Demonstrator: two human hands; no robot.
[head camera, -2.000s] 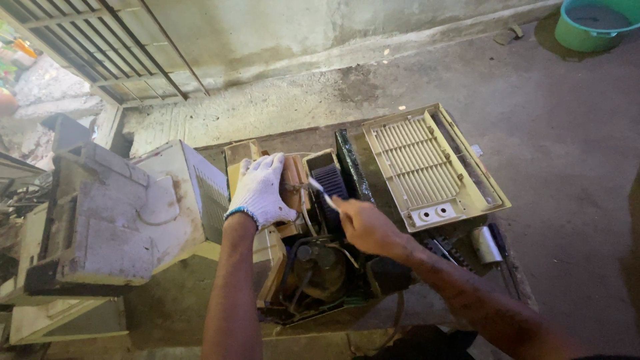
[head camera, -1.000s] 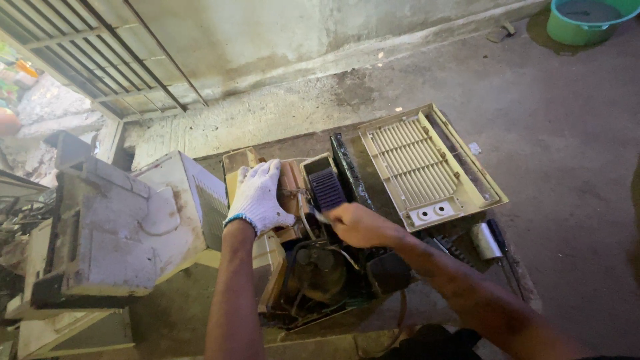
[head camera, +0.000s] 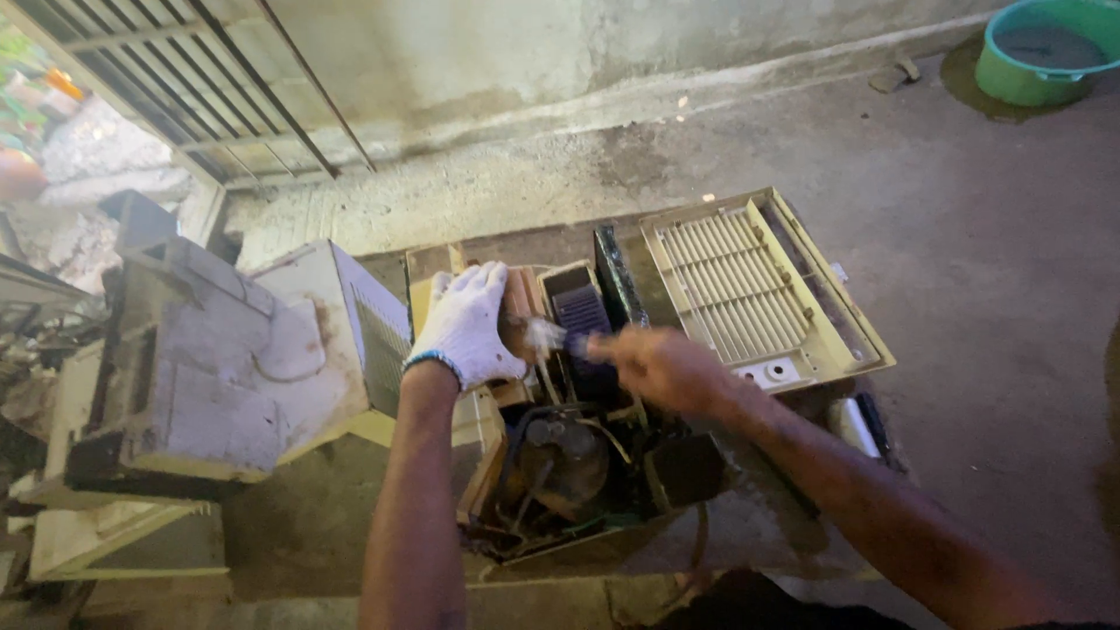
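An opened window air conditioner lies before me, its black compressor (head camera: 560, 464) at the near end and its finned blower wheel (head camera: 582, 315) behind. My left hand (head camera: 468, 328), in a white knit glove, rests on the brownish housing (head camera: 523, 297) left of the blower; whether its fingers grip anything cannot be told. My bare right hand (head camera: 669, 363) is closed on the handle of a brush (head camera: 547, 335), blurred, whose pale bristles are by the housing, just right of the glove. A dark coil (head camera: 619, 276) stands right of the blower.
A cream front grille (head camera: 731, 289) lies to the right, with a white cylinder (head camera: 853, 427) near its lower corner. Dirty casing panels (head camera: 210, 350) are stacked at left. A green basin (head camera: 1006, 74) of dark water stands at the far right, and a barred metal gate (head camera: 219, 79) is at upper left.
My right hand has shifted about the blower with the brush still in it. My gloved left hand stays on the housing.
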